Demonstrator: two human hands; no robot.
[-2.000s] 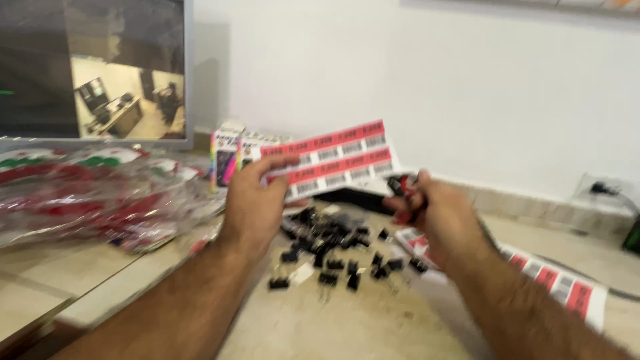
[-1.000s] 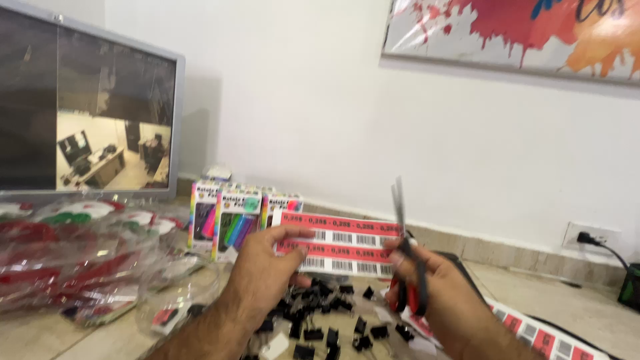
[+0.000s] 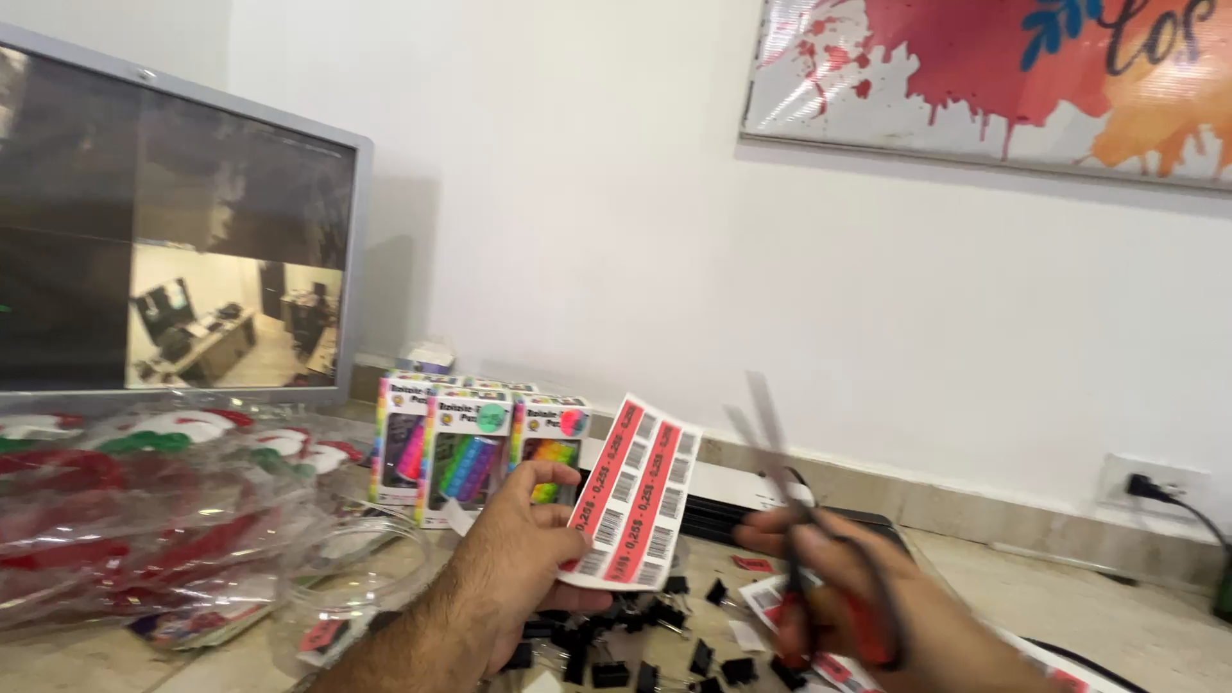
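Between the thumb and fingers of my left hand (image 3: 525,549) is a sheet of red and white barcode price labels (image 3: 640,500), tilted steeply. My right hand (image 3: 847,577), to its right, holds scissors (image 3: 789,481) with red and black handles; their blurred blades point up and stand a little apart, not touching the sheet. Under the hands, many black binder clips (image 3: 611,674) lie scattered on the counter. More printed label sheets (image 3: 1044,659) lie partly hidden beneath and beside my right hand.
Boxed colorful toys (image 3: 467,452) stand behind my left hand. A monitor (image 3: 361,289) and plastic-wrapped red, white and green items (image 3: 144,500) are at the left, near a clear round container (image 3: 356,549). A black device (image 3: 722,520) sits behind the clips. A plugged-in cable (image 3: 1155,488) is at right.
The label sheet in my left hand has turned from nearly level to steeply tilted. My right hand with the scissors has moved away from it to the right.
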